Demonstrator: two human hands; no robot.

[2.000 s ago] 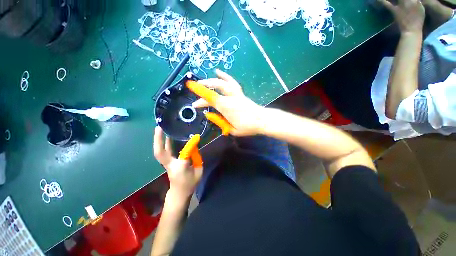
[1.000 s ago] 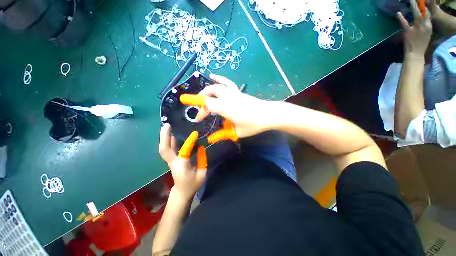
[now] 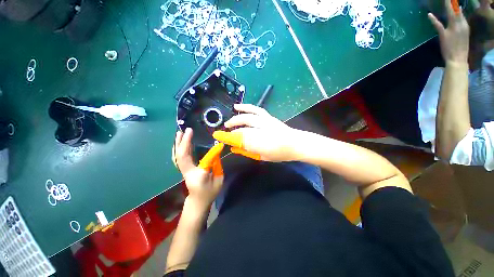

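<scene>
A black housing shell [image 3: 196, 112] with a ring-edged central hole lies at the bench's front edge. A black rod antenna [image 3: 197, 73] runs along its upper left side, and a second rod antenna [image 3: 265, 96] sticks out at its right. My left hand [image 3: 196, 167] grips the shell's lower left rim, with orange finger cots on some fingertips. My right hand [image 3: 259, 134] is at the shell's lower right, its fingers on the rim and orange-covered fingertips near my left ones. Whether a thin gasket lies between the fingertips is too small to tell.
Tangled white gaskets [image 3: 214, 33] lie beyond the shell, and a denser heap [image 3: 325, 6] farther right. At left are a black cup [image 3: 69, 125], a white glue bottle [image 3: 123, 112] and O-rings [image 3: 59, 191]. A parts tray [image 3: 20, 238] is lower left. Another person's arm [image 3: 455, 92] is at right.
My right hand has moved from over the shell's middle down to its lower right rim, uncovering the upper right corner and second antenna. My left hand stays at the lower left. The view has shifted slightly.
</scene>
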